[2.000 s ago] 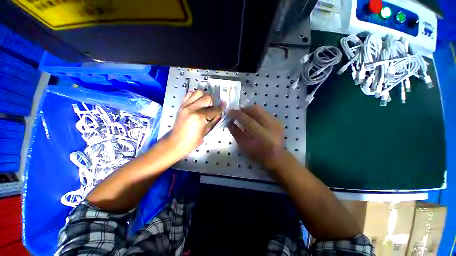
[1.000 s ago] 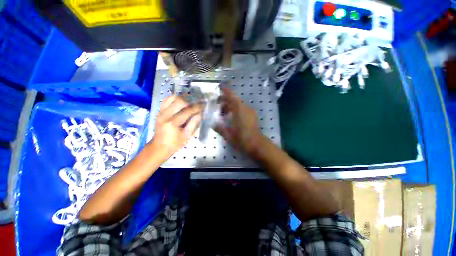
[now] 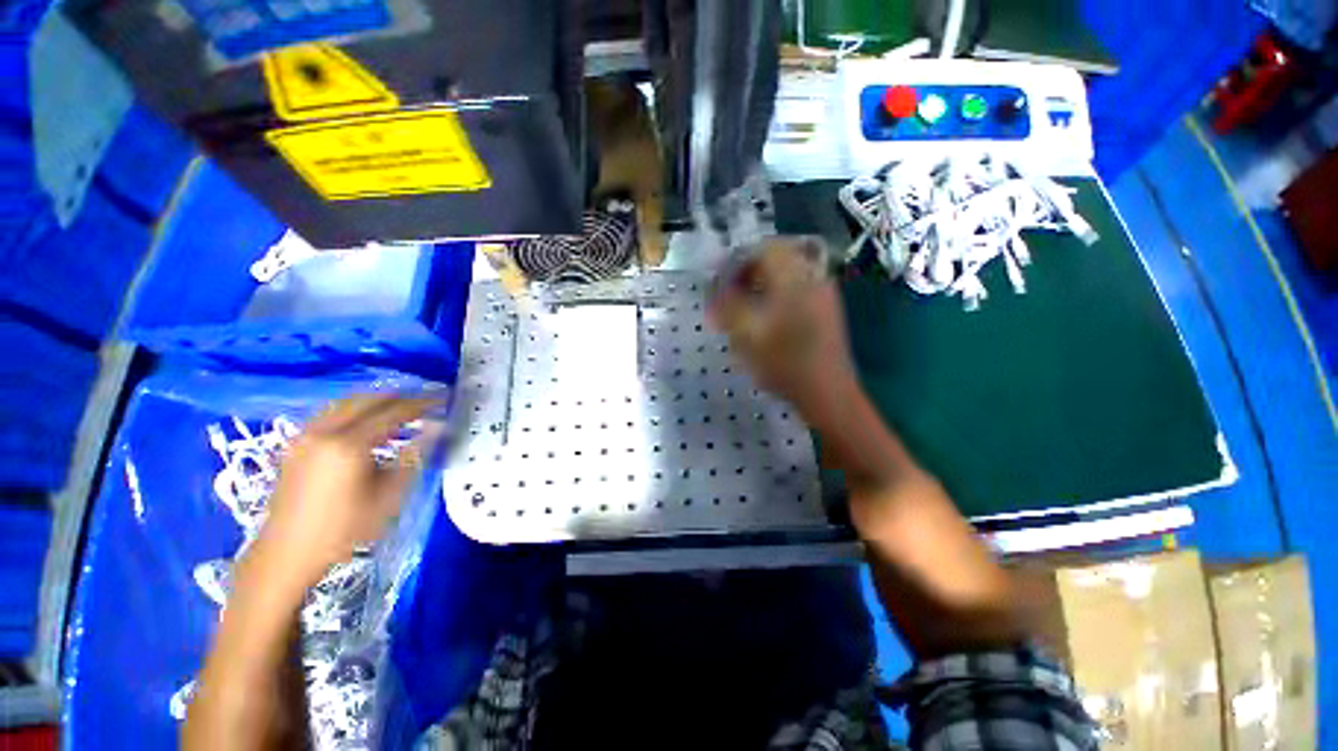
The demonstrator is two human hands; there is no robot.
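My right hand (image 3: 778, 316) is blurred at the back right of the perforated work plate (image 3: 719, 470), beside the green mat. It is closed on a blurred white coiled USB cable (image 3: 741, 220), partly hidden by the fingers. My left hand (image 3: 345, 470) is over the right side of the lined blue bin, left of the plate, with thumb and fingers apart and no cable seen in it. White cables (image 3: 250, 455) lie in the bin, partly hidden by that hand. The pale rectangular jig (image 3: 597, 341) is bright under the lamp.
The blue bin (image 3: 125, 587) is at left, with a smaller blue tray (image 3: 235, 345) behind it. The marking head (image 3: 499, 162) overhangs the plate. A cable pile (image 3: 961, 220) lies on the green mat (image 3: 1013, 396) below the control box (image 3: 961, 110). Cartons (image 3: 1137, 646) stand lower right.
My hands have parted from the jig: the left moved left over the bin, the right moved right and back with a cable. The view has shifted, showing more behind the plate.
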